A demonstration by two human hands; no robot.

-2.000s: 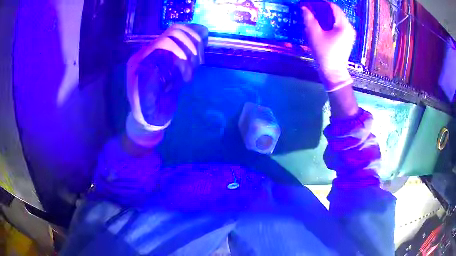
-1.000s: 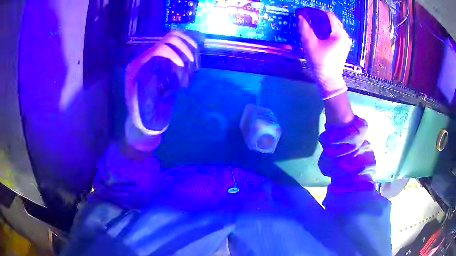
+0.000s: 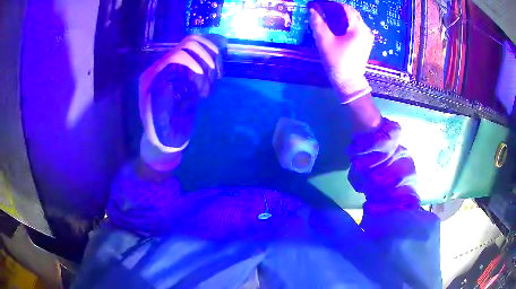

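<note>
A circuit board glows blue inside a dark frame at the top of the view, with white glare left of its middle. My left hand, in a glove with a pale back and dark palm, is curled at the frame's near left edge; whether it holds anything cannot be told. My right hand, gloved, is over the right half of the board with its fingers bent. A dark shape at its fingers may be glove or a tool; I cannot tell which.
A whitish bottle with a round opening stands on the green surface between my forearms. Reddish rails run along the right of the board. A pale violet panel is at the left. A brass-coloured ring is at the far right.
My right hand has moved left across the board, uncovering more of its right side. My left hand has stayed nearly in place. The bottle has not moved.
</note>
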